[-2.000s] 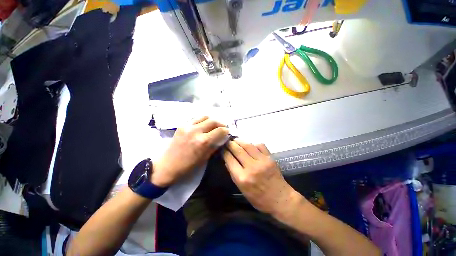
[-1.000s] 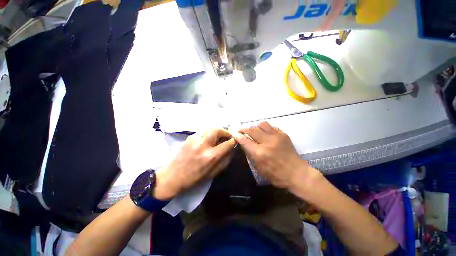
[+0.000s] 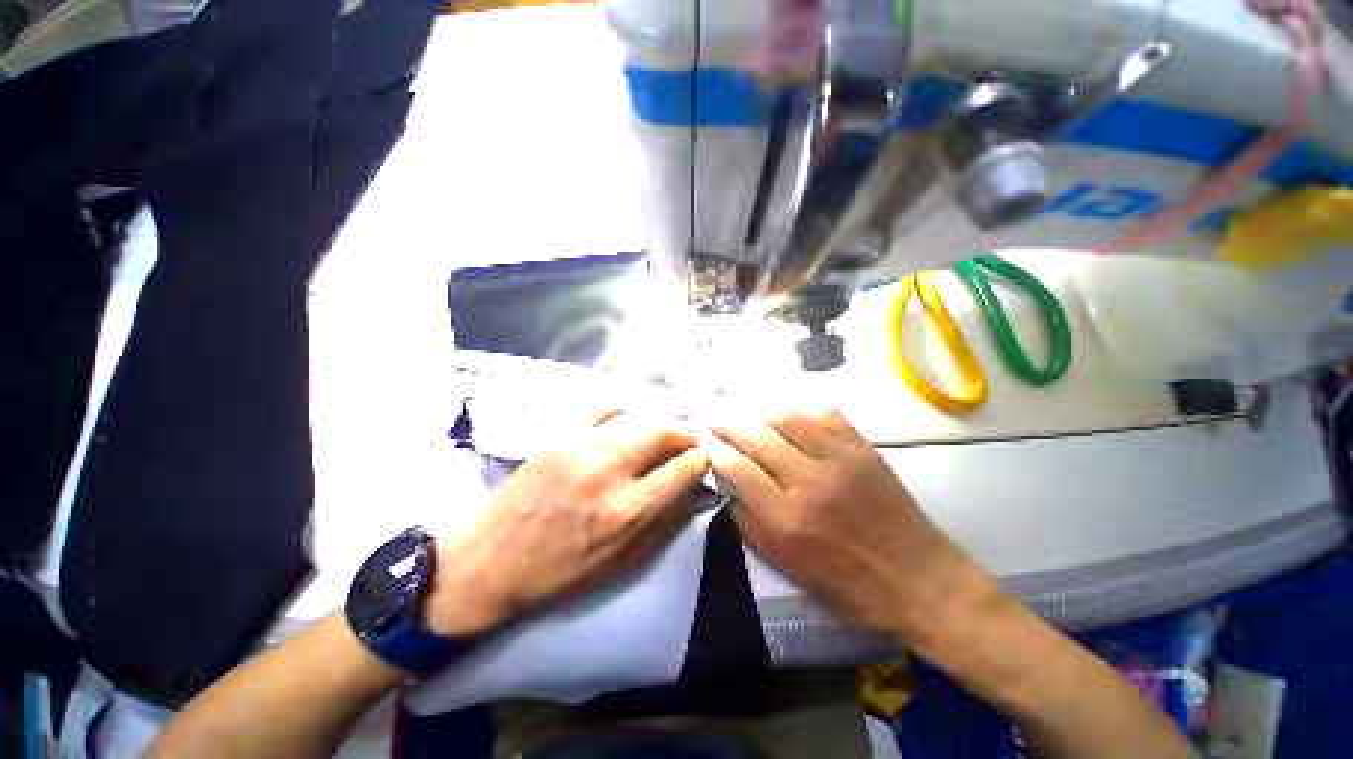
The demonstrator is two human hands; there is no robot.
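My left hand (image 3: 571, 512), with a dark watch at the wrist, and my right hand (image 3: 824, 512) meet fingertip to fingertip in front of the needle area. Both pinch the white pocket cloth (image 3: 594, 638), which hangs over the table's front edge with a black strip (image 3: 723, 601) beside it. The black facing piece (image 3: 519, 309) lies flat behind my left hand, reaching toward the presser foot (image 3: 717, 286). Glare there hides the needle and the cloth's far edge. The pinched edge itself is covered by my fingers.
The white sewing machine head (image 3: 950, 163) stands over the work. Scissors with yellow and green handles (image 3: 1024, 329) lie right of the needle, their blades hidden. Large black panels (image 3: 208, 356) lie at left. A ruled scale (image 3: 1039, 593) runs along the table's front edge.
The view has moved closer to the machine. Both hands are now nearer the needle area, and more white cloth is spread below my left hand. The scissor blades are now hidden.
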